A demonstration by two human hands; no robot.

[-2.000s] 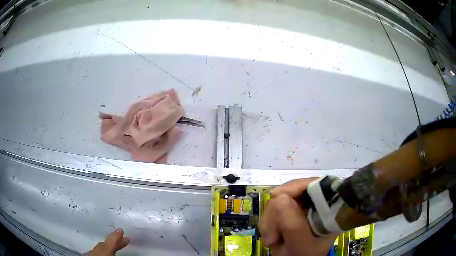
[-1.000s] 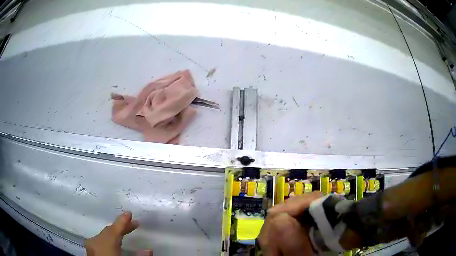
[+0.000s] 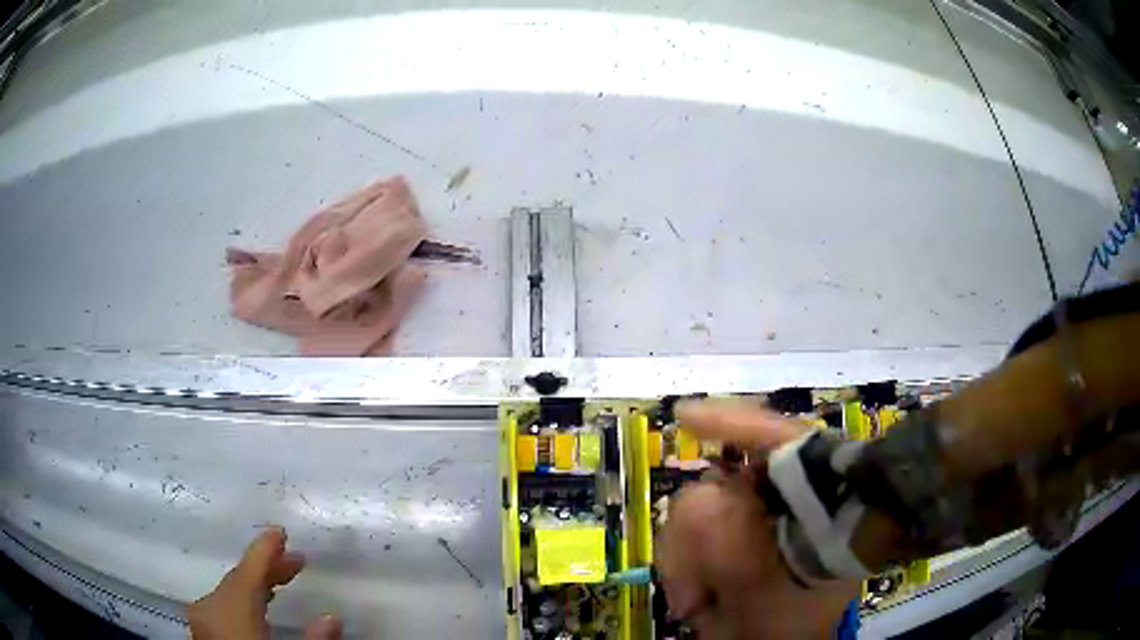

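Observation:
My right hand (image 3: pixel 738 538) grips the glue dispensing gun (image 3: pixel 950 438), a thick brown-amber barrel with a white wrap near its front. Its pale-blue nozzle (image 3: pixel 633 576) points left, its tip beside the bright yellow transformer (image 3: pixel 571 554) of the leftmost power supply board (image 3: pixel 559 490). Several boards with yellow edges lie side by side; my right hand and the gun cover much of the others. My left hand (image 3: pixel 256 594) is at the lower left, partly cut off by the frame edge, fingers apart and holding nothing. Any glue is too small to tell.
A silver guide rail (image 3: pixel 313 378) runs along the boards' far edge, with a slotted bracket (image 3: pixel 543 281) fixed across it. A crumpled pink cloth (image 3: pixel 338 269) lies beyond the rail, thin dark metal points (image 3: pixel 448 253) sticking out. A blue coiled cord (image 3: pixel 1116 238) is at the right.
The camera view has shifted. The nozzle now shows low beside the leftmost board's transformer; two seconds ago it was higher, above the transformer. My right hand keeps its grip; my left hand stays empty.

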